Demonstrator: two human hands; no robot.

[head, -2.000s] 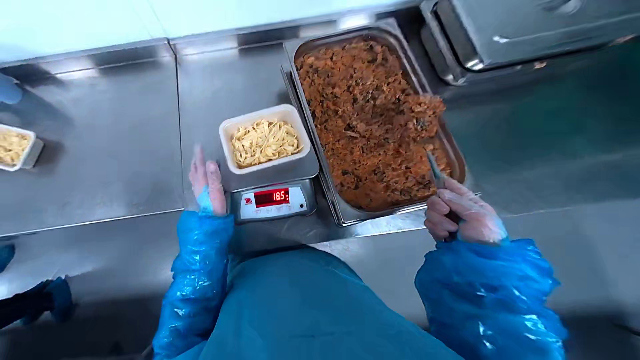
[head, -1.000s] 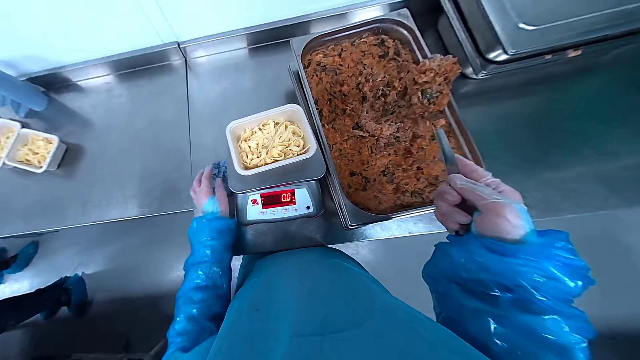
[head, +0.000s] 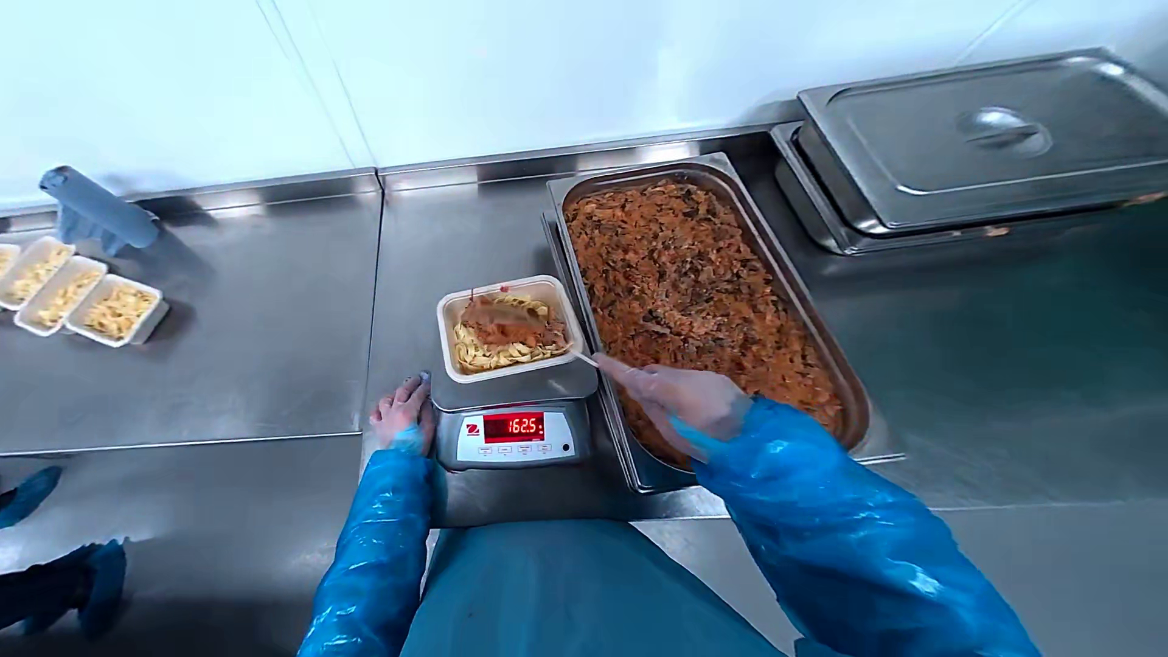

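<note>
A white plastic tray of pasta [head: 482,354] rests on the platform of a digital scale [head: 516,438] whose red display is lit. My right hand [head: 689,401], in a clear glove, grips a serving utensil by its handle, its head over the tray with reddish-brown shredded food [head: 511,327] on the pasta. Motion blurs the utensil's head. To the right of the scale stands a deep steel pan [head: 862,415] filled with the same food. My left hand [head: 403,412], gloved too, lies at the scale's left edge, and whether it holds something is unclear.
Several white trays of pasta [head: 117,310] stand in a row at the far left, with a blue roll [head: 109,210] behind them. A lidded steel pan [head: 1004,137] is at the back right. A wall runs behind the steel counter [head: 274,338]. Someone's blue-covered shoes show at lower left.
My right hand has moved left from the big pan to the tray on the scale, and reddish food now lies on the pasta. The scale's reading has risen from zero. The view has shifted.
</note>
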